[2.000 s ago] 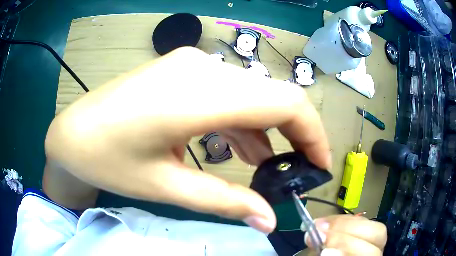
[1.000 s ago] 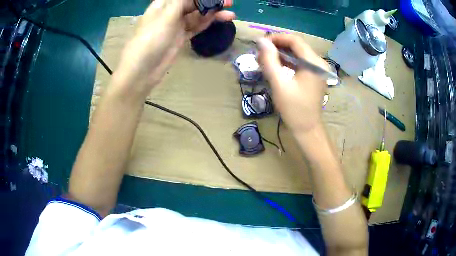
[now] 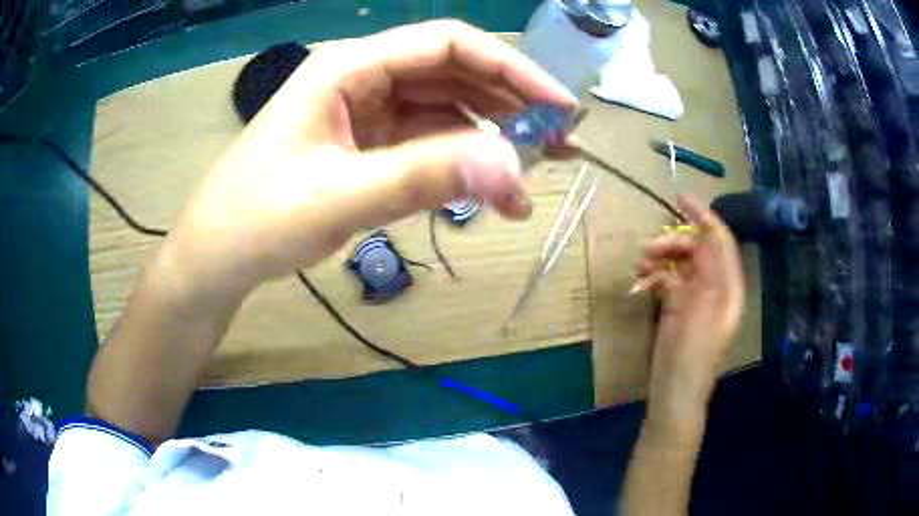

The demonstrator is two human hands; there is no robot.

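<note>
My left hand [image 3: 333, 161] holds a small module [image 3: 539, 123], blurred, between thumb and fingers above the cardboard. A thin dark lead wire [image 3: 630, 181] runs from it to the fingers of my right hand [image 3: 695, 262]. My right hand is curled over the yellow tool [image 3: 681, 231], which shows only in bits between the fingers; whether it grips tool or wire is unclear. Slim silver tweezers [image 3: 549, 252] lie on the cardboard. A module with a grey face [image 3: 380, 267] lies below my left hand. Another module [image 3: 463, 209] is partly hidden by that hand.
Black round pad [image 3: 264, 81] at back left. Pump bottle [image 3: 574, 45] and white wipe [image 3: 637, 81] at the back. Green-handled tool [image 3: 689, 158] and dark bottle [image 3: 758, 216] at right. Clear trays [image 3: 857, 202] line the right side. A black cable [image 3: 348, 328] crosses the cardboard [image 3: 484, 338].
My left hand has come from the far left to the centre with the module. My right hand has let go of the tweezers and moved right to the yellow tool. The view has shifted.
</note>
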